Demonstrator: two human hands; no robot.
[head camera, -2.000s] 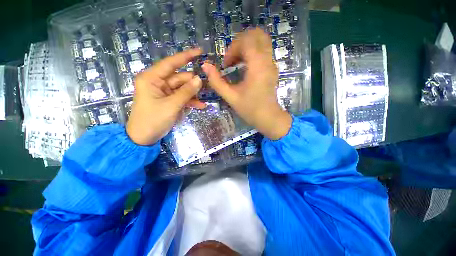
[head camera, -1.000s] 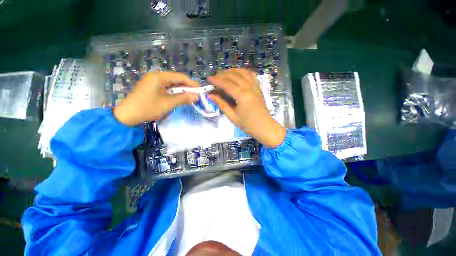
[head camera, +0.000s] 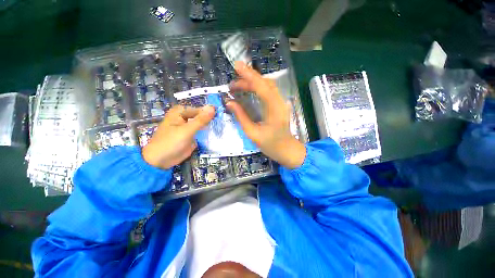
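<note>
A silvery-clear sticker sheet (head camera: 225, 142) with dotted pale edge strips lies over the blister tray (head camera: 182, 191). A bright blue film patch (head camera: 215, 100) shows at its upper part. My left hand (head camera: 175, 134) pinches at the sheet's upper left, beside the blue patch; what exactly lies between thumb and finger is hidden. My right hand (head camera: 267, 119) is over the sheet's right side, thumb and fingers apart. A blurred pale, shiny piece (head camera: 235, 48) shows at its raised fingertip; whether it is gripped or stuck is unclear. Boards (head camera: 211, 172) fill the tray pockets.
A fanned sheet stack (head camera: 51, 136) and a clear packet (head camera: 12, 119) lie left. A neat silvery stack (head camera: 350, 111) and a clear bag (head camera: 450, 98) lie right. Loose boards (head camera: 162, 14) and a beige strip (head camera: 306, 44) lie beyond the tray. Another person's blue sleeve (head camera: 434, 174) shows right.
The white strip folded between my hands a second ago is gone from there. My right fingers have spread and reach further up, with the pale piece at the tip. The sheet lies flatter.
</note>
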